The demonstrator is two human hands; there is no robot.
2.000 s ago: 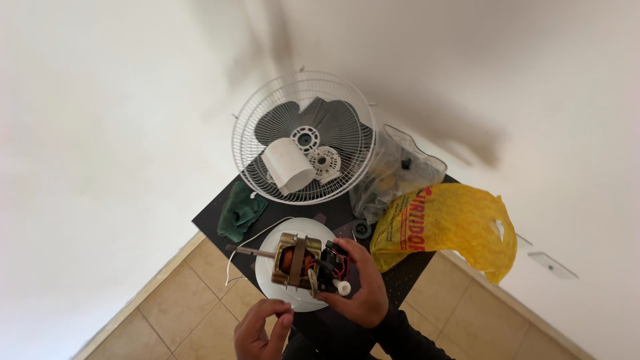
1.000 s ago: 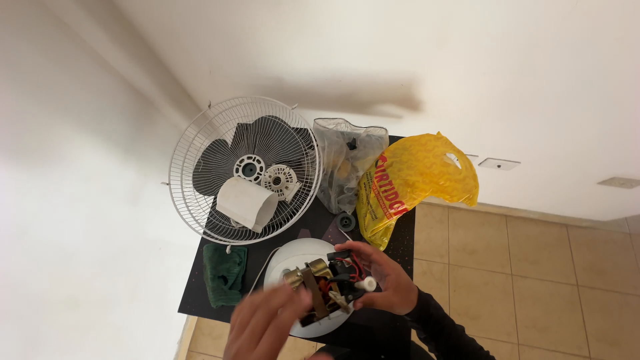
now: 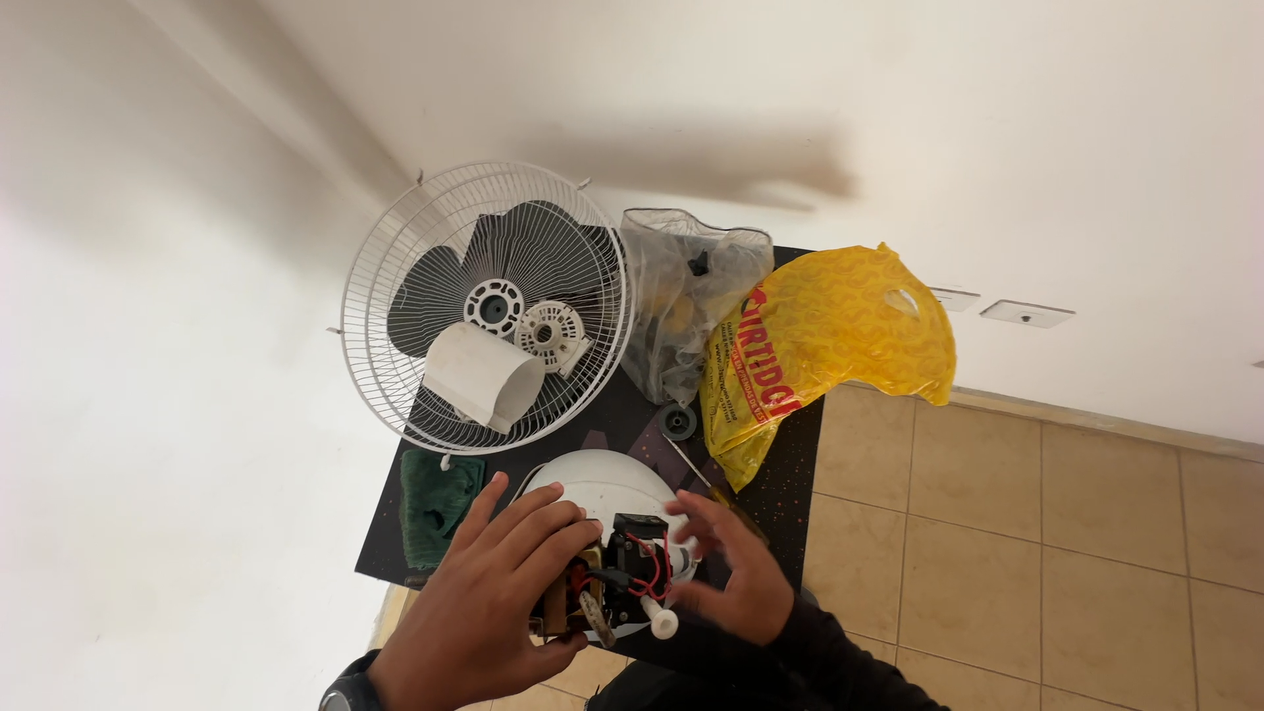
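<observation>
An electric fan motor (image 3: 568, 592) with red wires, a black gearbox part and a white knob (image 3: 663, 622) is over a round white fan base (image 3: 602, 479). My left hand (image 3: 494, 583) lies over the motor's left side and grips it, hiding much of its metal body. On the right, my right hand (image 3: 736, 578) is beside the wires, fingers spread and curved; whether a fingertip touches the motor cannot be told. Above my hands, a white wire fan grille (image 3: 360, 365) holds a grey fan blade (image 3: 533, 237), a white plastic housing (image 3: 474, 370) and a slotted white cover (image 3: 548, 336).
A green cloth (image 3: 434, 509) lies left on the black table (image 3: 790, 494). A grey round knob (image 3: 677, 422) and a screwdriver (image 3: 691, 462) are behind the base. A clear plastic bag (image 3: 662, 296) and a yellow plastic bag (image 3: 829, 336) stand at the back right, near the wall (image 3: 1086, 197).
My left hand, apart from the motor two seconds ago, has come onto it. My right hand held the motor's right side before and now has its fingers spread beside it. The view has shifted.
</observation>
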